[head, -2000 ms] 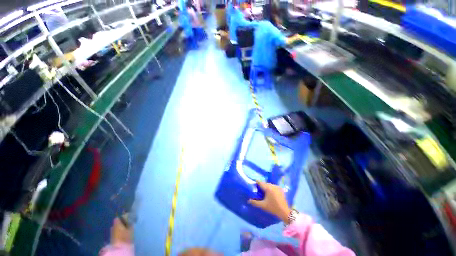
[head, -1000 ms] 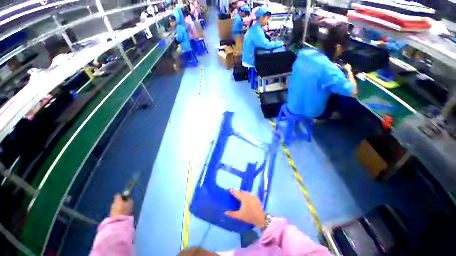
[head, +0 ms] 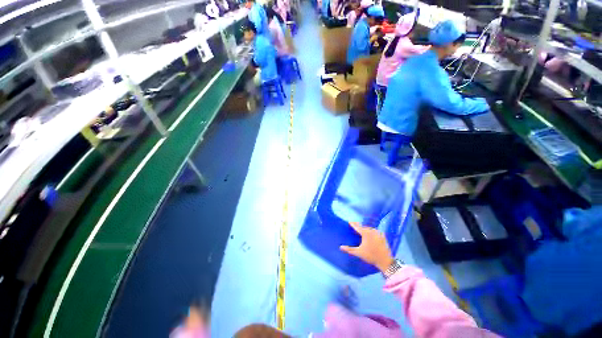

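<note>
A blue plastic stool [head: 323, 234] hangs in front of me, tilted, with its seat toward me and its open legs pointing forward. My right hand [head: 371, 247], bare with a watch at the wrist and a pink sleeve, grips the stool at its seat; some fingers are hidden behind the seat. My left hand [head: 193, 323] is at the bottom edge, blurred and partly cut off. Whether it holds anything cannot be seen.
A long green bench [head: 148, 191] runs along the left under shelves. Yellow-black tape [head: 283, 264] marks the blue aisle. Workers in blue and pink sit at the right. Black trays [head: 462, 231] stand low at the right. Cartons [head: 336, 96] lie ahead.
The view has moved forward along the aisle past benches and workers. The stool stays in my right hand and has shifted right in view. My left hand has dropped lower and blurred.
</note>
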